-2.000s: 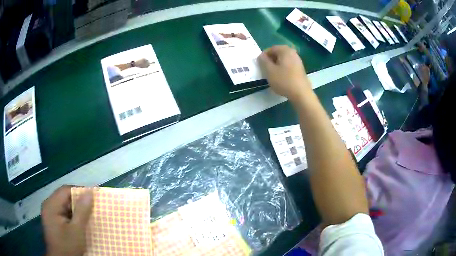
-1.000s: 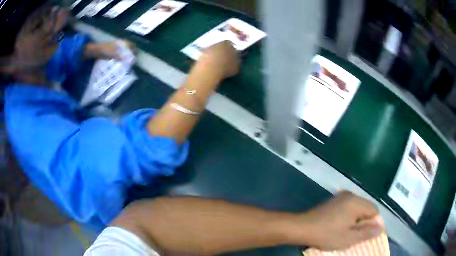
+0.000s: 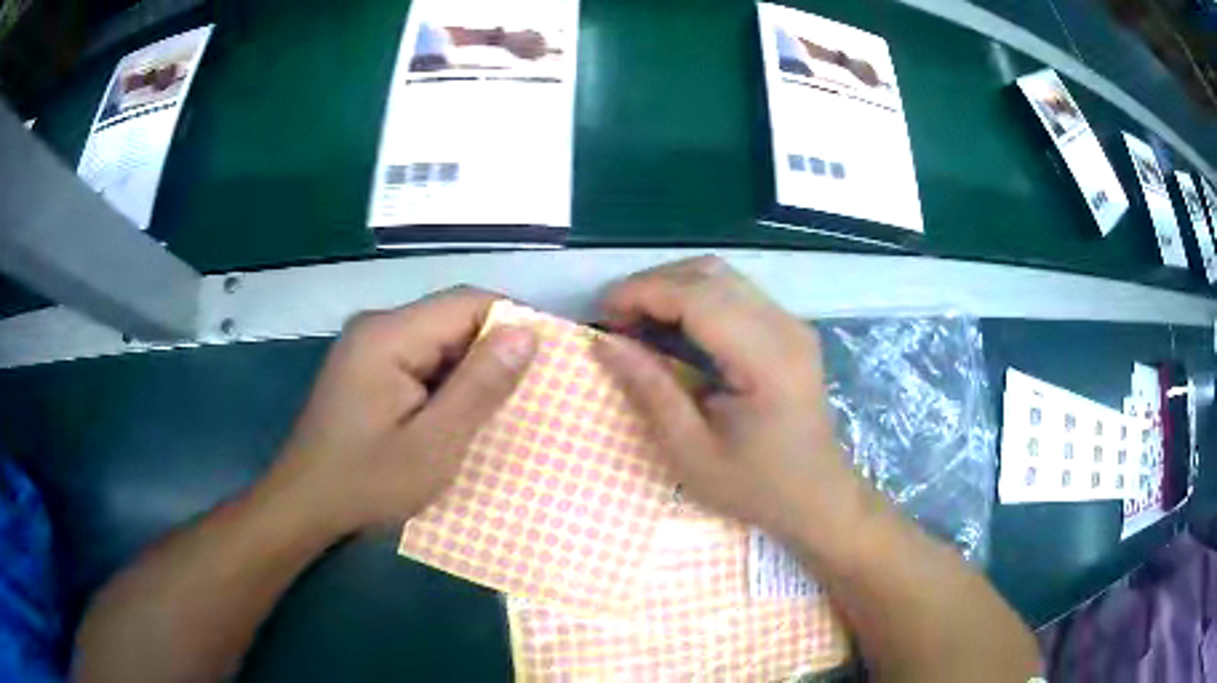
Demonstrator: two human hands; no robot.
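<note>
The dot label sheet (image 3: 561,467), cream-yellow with rows of pink-orange dots, is held up at the centre. My left hand (image 3: 400,407) pinches its top left corner between thumb and fingers. My right hand (image 3: 727,380) is at its top right edge, thumb and finger touching it; whether a sticker is between them cannot be told. Spare sticker sheets (image 3: 694,634) with the same dots lie below, partly hidden by the held sheet and my right forearm. A white printed slip (image 3: 778,567) shows beside my right forearm.
Product boxes (image 3: 478,134) stand on the green conveyor belt (image 3: 667,120) beyond the metal side rail (image 3: 921,287). A post (image 3: 100,254) rises at left. A clear plastic bag (image 3: 914,414) and white label sheets (image 3: 1068,447) lie right. Blue and pink clothing shows at the edges.
The view has swung from the left-hand neighbour back to the bench. My right hand, over the belt two seconds ago, is now at the sheet, and both my hands are in view together.
</note>
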